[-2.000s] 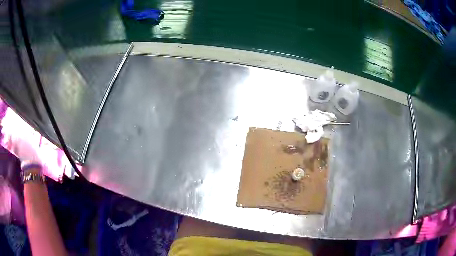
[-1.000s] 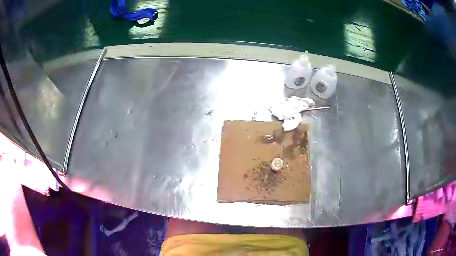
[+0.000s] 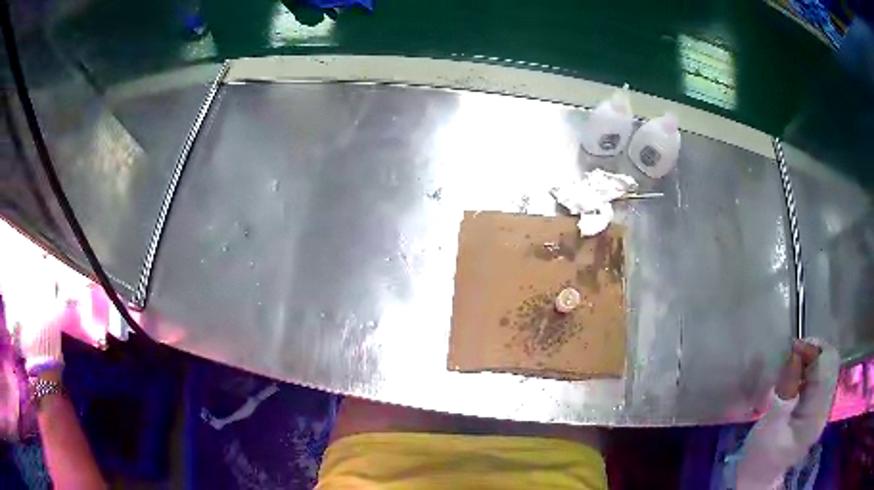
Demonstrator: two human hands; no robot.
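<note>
My right hand [image 3: 803,378], in a white glove with bare fingertips, is at the bench's right front edge. Its fingertips are close together; I cannot tell if they hold anything thin. At the far left, a gloved hand [image 3: 40,335], apparently my left hand, is washed out by pink light, with a band on its wrist; its fingers are unclear. A brown cardboard mat [image 3: 489,287] with dark splatters lies on the metal bench. A small round whitish cup [image 3: 567,300] stands on it. A crumpled white rag [image 3: 594,194] lies at its back edge, with a thin stick [image 3: 644,195] beside it.
Two translucent squeeze bottles [image 3: 607,129] stand behind the rag. A green surface [image 3: 431,33] runs along the back, with a dark-blue item [image 3: 335,8] on it. A black cable [image 3: 53,201] crosses the left side. Dark-blue crates [image 3: 240,412] are below the front edge.
My right hand has come into view at the right front edge. The left forearm shows more clearly than one second ago. The camera view has shifted; the bench items keep their arrangement.
</note>
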